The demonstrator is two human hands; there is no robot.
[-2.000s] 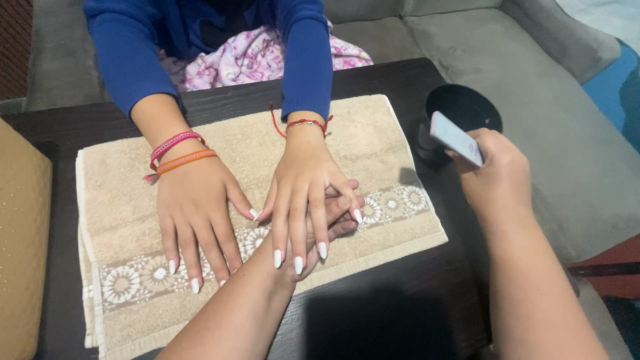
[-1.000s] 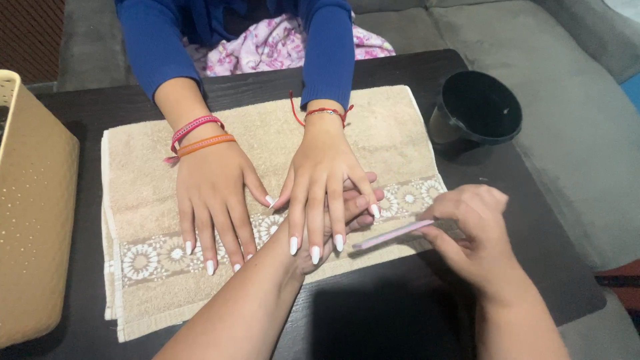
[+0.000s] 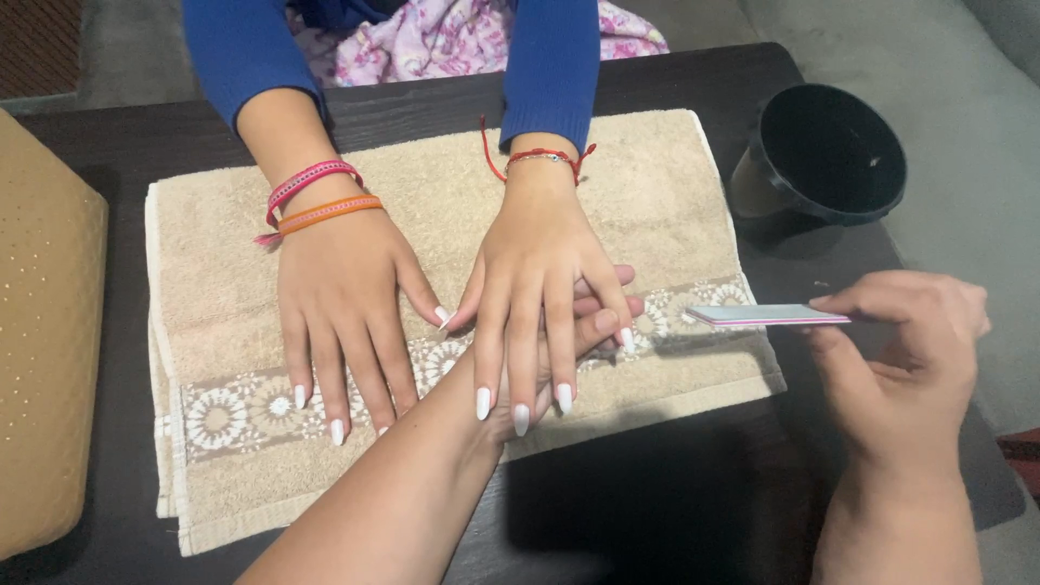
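Observation:
My right hand pinches a flat nail file or buffer with a pink edge between thumb and forefinger, over the right end of a folded beige towel. My left hand lies palm up beneath another person's hand, its thumb and fingertips showing beside that hand's fingers; the rest of my palm is hidden. That hand has long white nails and a red string bracelet. The person's other hand rests flat on the towel, with pink and orange bracelets at the wrist.
A dark plastic cup stands on the dark wood table, right of the towel. At the left edge is a tan perforated bin. Across the table are the person's blue sleeves and a pink floral cloth; a grey sofa is at right.
My right hand has come from beside the dark cup down to the towel's right end, holding the file throughout. My left hand stays under the other person's hand. The view has shifted closer.

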